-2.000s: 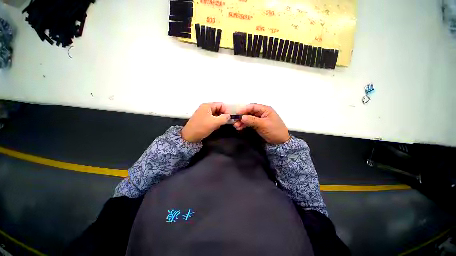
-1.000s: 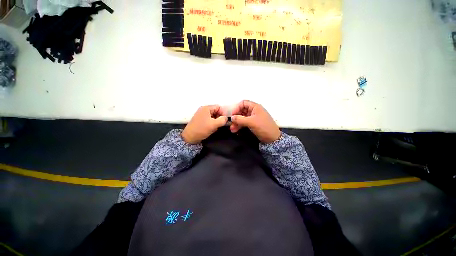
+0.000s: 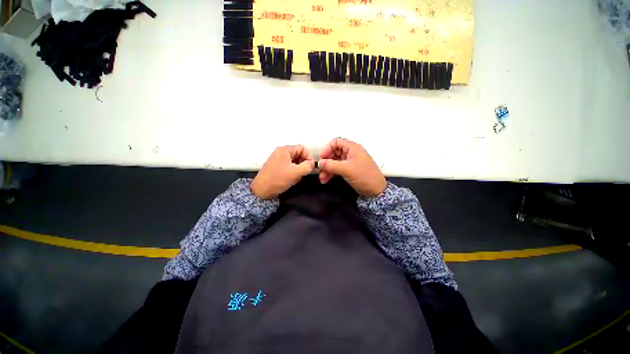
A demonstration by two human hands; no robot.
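My left hand (image 3: pixel 282 170) and my right hand (image 3: pixel 352 168) meet at the table's front edge, above the dark apron. Between their fingertips they pinch a tiny black strip (image 3: pixel 316 165). Most of it is hidden by the fingers, so its shape cannot be told. Behind the hands lies a yellow board (image 3: pixel 359 31) with red print. Short black strips (image 3: pixel 380 70) stand side by side along its front edge, with a gap near the left. More strips (image 3: pixel 238 34) are stacked along its left edge.
The white table (image 3: pixel 186 104) spans the view. A tangled heap of loose black strips (image 3: pixel 79 48) lies at the left, with a clear plastic bag (image 3: pixel 10 84) at the far left. Small metal hardware (image 3: pixel 500 117) with blue on it lies at the right. Another clear bag (image 3: pixel 615 17) is at the top right.
Since the earliest frame the view has shifted, and my right hand has moved closer to my left. Less of the black strip shows between the fingertips. Little differs from one second ago.
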